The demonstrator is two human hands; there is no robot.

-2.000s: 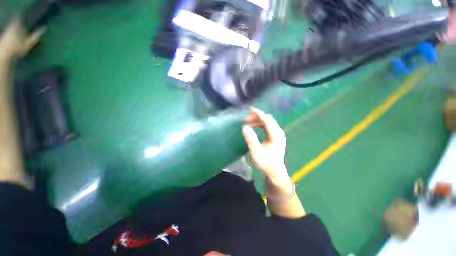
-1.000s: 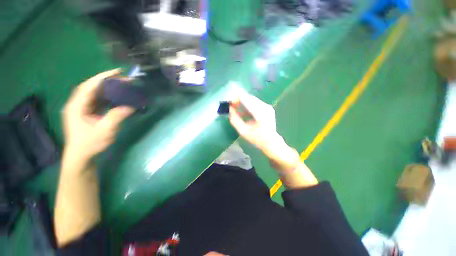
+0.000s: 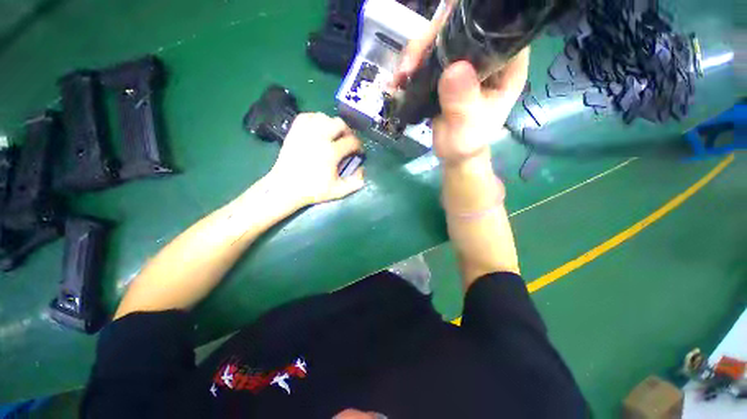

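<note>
My left hand (image 3: pixel 315 159) is closed around a black battery grip (image 3: pixel 272 114) on the green bench; the grip's wider end sticks out past the knuckles at the upper left. My right hand (image 3: pixel 479 102) is wrapped around the large dark electric screwdriver (image 3: pixel 491 37) above the white screw feeder (image 3: pixel 373 61). The driver's tip is hard to make out near the feeder's front. Whether a cover plate is on the grip is hidden by my left fingers.
Several black battery grips (image 3: pixel 82 131) lie at the left of the bench (image 3: pixel 213 49). Another dark part (image 3: pixel 336 37) lies behind the feeder's left side. A pile of black cover plates (image 3: pixel 631 61) is at the upper right. A clear plastic bag (image 3: pixel 412 272) hangs at the bench edge.
My left hand has moved right with the grip and lowered to the bench. My right hand no longer shows the small black plate and has moved up onto the screwdriver.
</note>
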